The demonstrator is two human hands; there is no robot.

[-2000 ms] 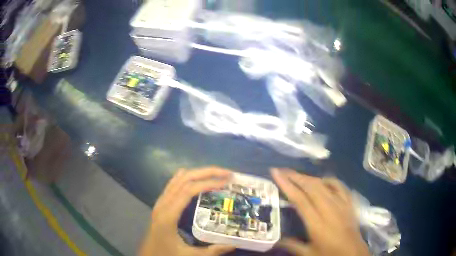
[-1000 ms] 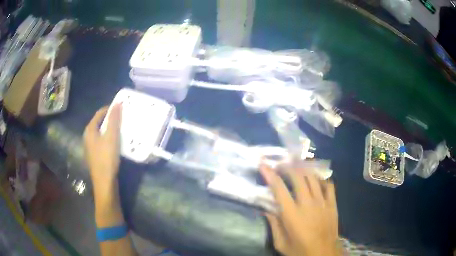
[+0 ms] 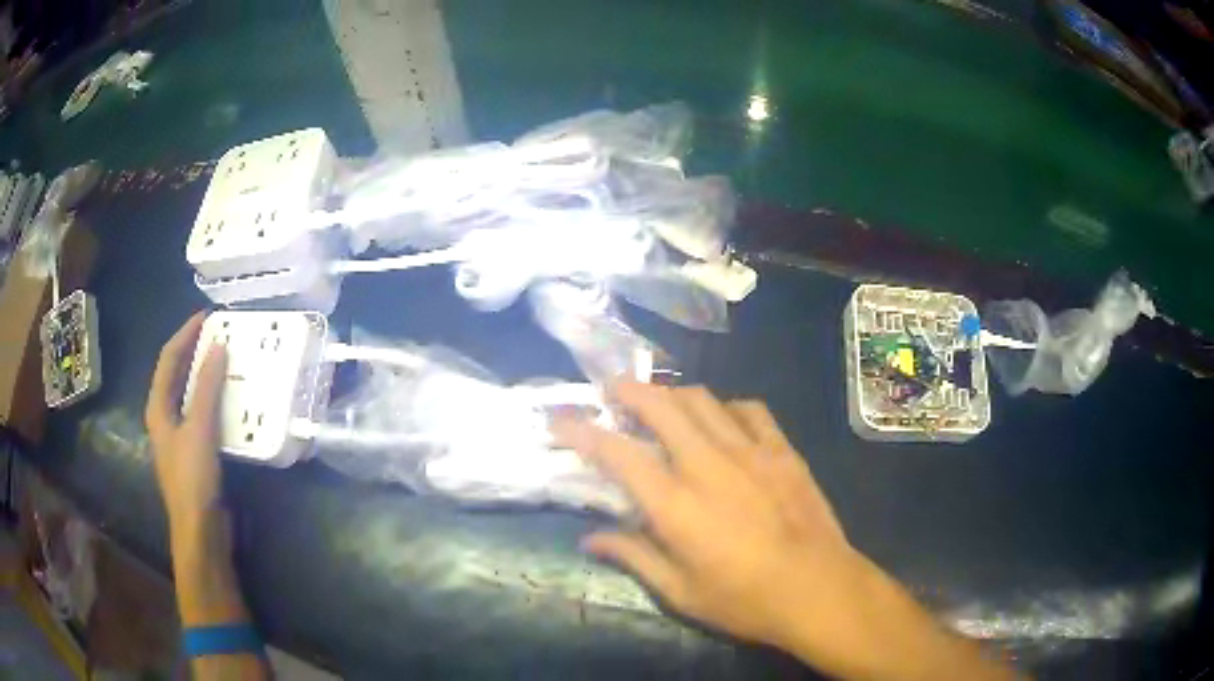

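Note:
A white power strip unit (image 3: 266, 386) lies with its outlet face up at the left, apparently on another housing. My left hand (image 3: 189, 412) rests against its left side, fingers on the edge of the face. Its white cord runs right into a bagged cord (image 3: 453, 432) in clear plastic. My right hand (image 3: 706, 499) lies over the right end of the bagged cord, fingers spread; whether it grips the bag cannot be told. An open power strip housing (image 3: 919, 362) with a circuit board, yellow transformer and blue disc component lies at the right.
Stacked white units (image 3: 264, 220) with bagged cords (image 3: 573, 200) stand behind the near unit. Another open housing (image 3: 71, 349) lies at the far left by a cardboard box (image 3: 24, 319). A green belt (image 3: 865, 120) runs behind the dark bench.
The housing first held near me was turned face up and set at the left over the open unit there. Both hands stay at the unit and its bag. The view has swung right.

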